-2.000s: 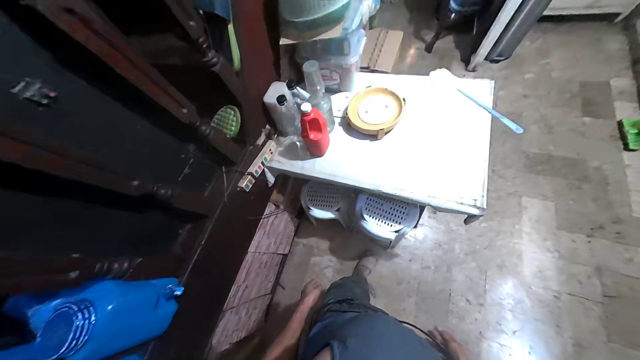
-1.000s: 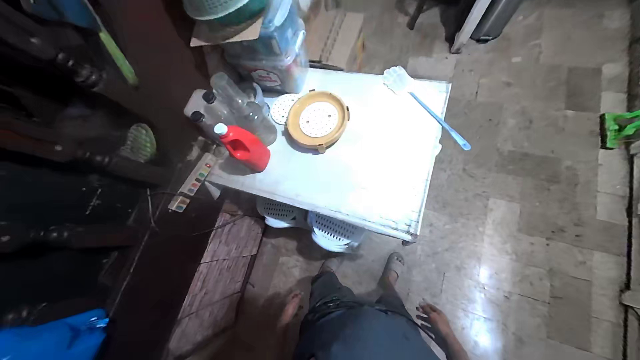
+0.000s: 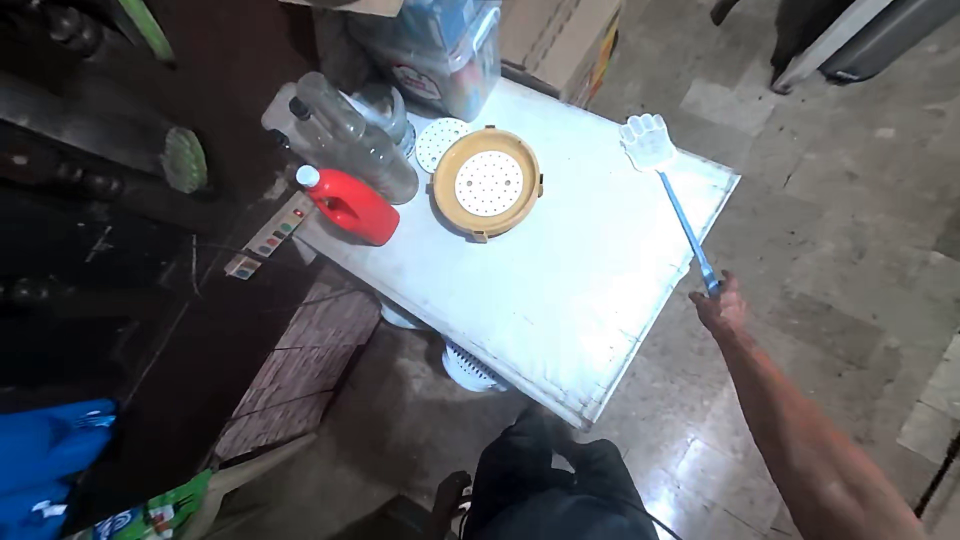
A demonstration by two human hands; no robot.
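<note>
My right hand (image 3: 721, 304) grips the lower end of a blue-handled plastic back scratcher (image 3: 684, 219). Its white hand-shaped head rests near the far right corner of the white table (image 3: 540, 315). Low in the view, left of my legs, my left hand (image 3: 452, 491) hangs dark and partly blurred; its fingers cannot be made out well. A round tan plastic ring (image 3: 447, 196) with a white perforated disc (image 3: 489, 184) inside lies on the table. Another perforated white disc (image 3: 433, 144) lies just behind it, partly covered.
A red plastic jug (image 3: 356, 210), clear bottles (image 3: 367, 154) and a lidded plastic container (image 3: 442, 67) stand at the table's left and back. A power strip (image 3: 270, 235) runs beside its left corner. Grey-white perforated plastic stools (image 3: 472, 367) are under the table; cardboard boxes (image 3: 551, 37) stand behind.
My right hand has moved up from beside my legs to the table's right edge and taken hold of the blue handle. The view has moved closer to the table.
</note>
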